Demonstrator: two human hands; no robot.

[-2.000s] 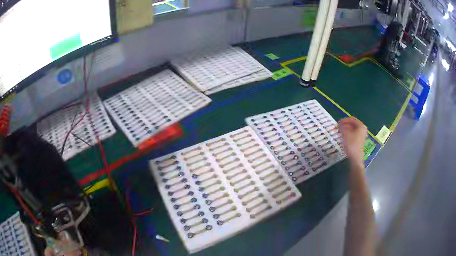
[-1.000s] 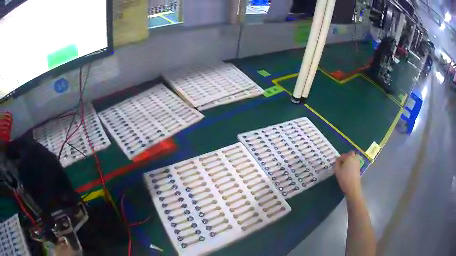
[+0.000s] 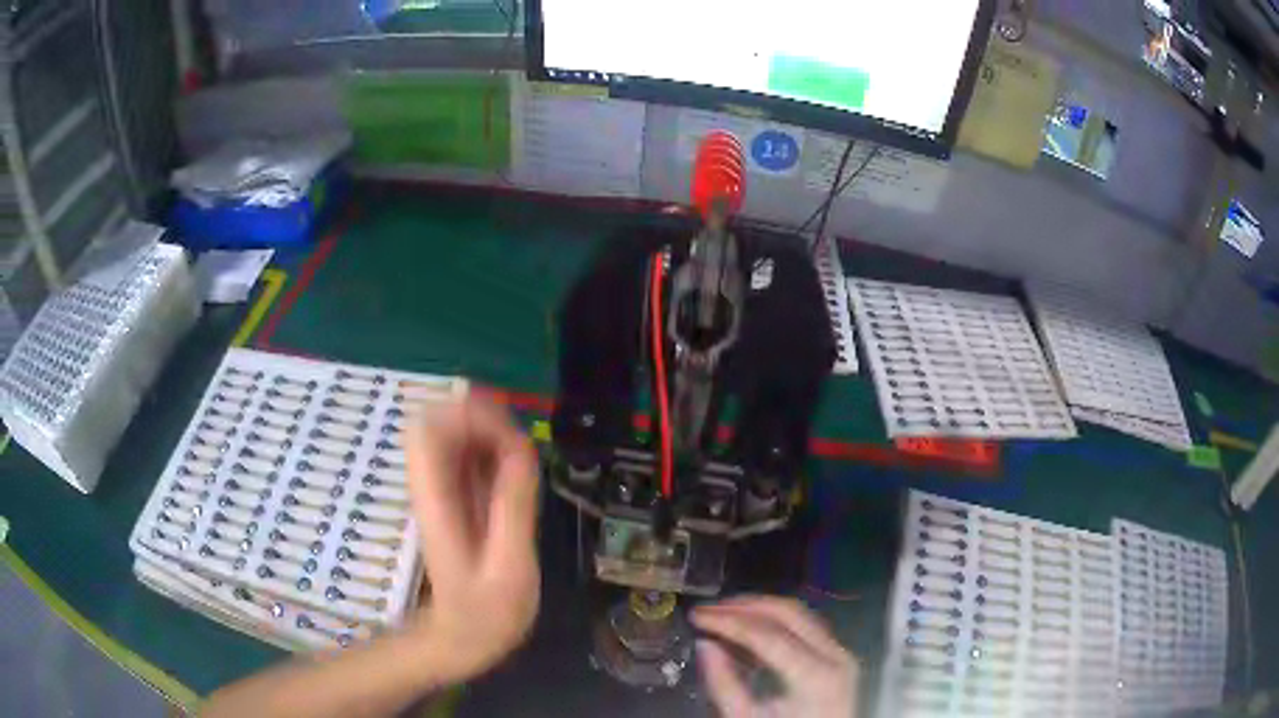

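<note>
The black test fixture (image 3: pixel 687 379) stands at the centre with its red ribbed handle (image 3: pixel 718 171) upright. Its clear pressure plate (image 3: pixel 645 554) is above a round metal base (image 3: pixel 645 642). My left hand (image 3: pixel 480 526) is blurred over the right edge of the left parts tray (image 3: pixel 288 491), its fingertips bent together; I cannot tell if it holds a part. My right hand (image 3: pixel 779 656) is just right of the round base, fingers bent toward it; whether it holds a part is unclear. The right parts tray (image 3: pixel 1003 617) lies to its right.
A monitor (image 3: pixel 758 49) with a green block is behind the fixture. A tall tray stack (image 3: pixel 105 358) and a blue bin (image 3: pixel 260 211) with white bags are at left. Rear trays (image 3: pixel 961 362) lie at right. Another tray (image 3: pixel 1171 617) adjoins the right parts tray. Thin wires hang below the monitor.
The view has swung left from the right-hand trays to the fixture. My right hand has left the far right tray and is beside the round base. The left tray and tall stack now show.
</note>
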